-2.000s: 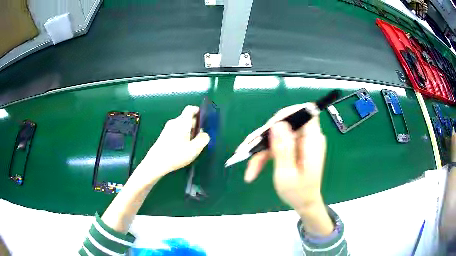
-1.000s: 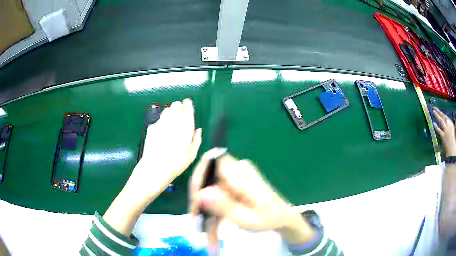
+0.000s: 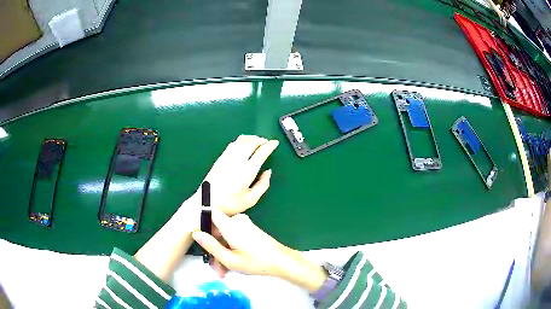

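My right hand [image 3: 244, 247] is closed on a dark pen-sized tool [image 3: 206, 199] with a pale band; it crosses over my left wrist. The tool's tip is hidden. My left hand [image 3: 238, 175] lies over the belt with fingers apart, palm down; nothing shows in it. To its right is a phone middle frame with blue film [image 3: 352, 114], lying tilted. Two dark frames lie to the left, one nearer [image 3: 128, 164] and one farther left [image 3: 51, 158].
Two more frames with blue film lie at the right [image 3: 415, 114] [image 3: 468, 136]. A crumpled blue heap [image 3: 211, 297] is at the bottom edge. A grey post [image 3: 281, 36] stands behind the green belt [image 3: 344, 205]. A red tray [image 3: 513, 78] is at the far right.
The frames on the belt have moved left, and another blue-film frame shows at the right. My left hand has moved right, off a dark frame. My right hand has moved left across my left wrist.
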